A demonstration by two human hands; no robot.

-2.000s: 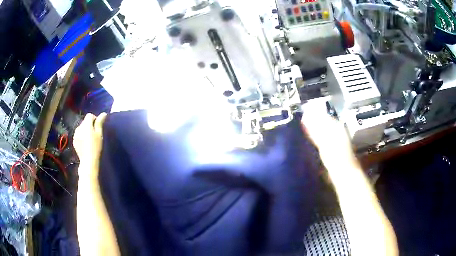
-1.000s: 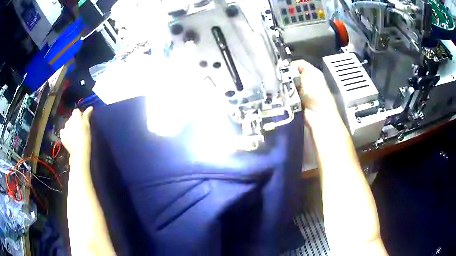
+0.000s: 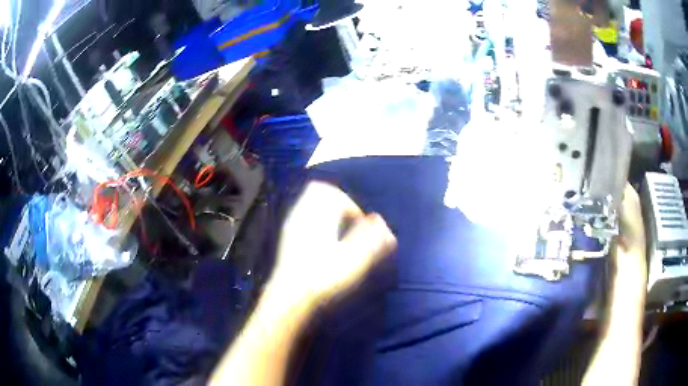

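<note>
The navy garment [image 3: 445,249] lies spread under the head of the button sewing machine [image 3: 585,143], its right part at the shiny presser area [image 3: 562,241]. A pocket-like seam shows near its lower middle. My left hand [image 3: 336,237] is over the garment's left part, fingers curled and slightly blurred; whether it grips cloth cannot be told. My right hand [image 3: 630,219] is beside the presser at the garment's right edge, partly hidden by the machine, its fingers not clear.
A pale vented cover [image 3: 665,207] stands right of my right hand. White glare covers the tabletop behind the cloth. At left are a wooden edge [image 3: 177,139], orange cords [image 3: 113,200], crinkled clear plastic [image 3: 83,241], a blue bin [image 3: 253,34] and a navy pile [image 3: 162,324].
The view has swung left, so the machine now sits further right in the picture. My left hand has moved from the garment's left edge inward over the cloth. My right hand stays beside the presser.
</note>
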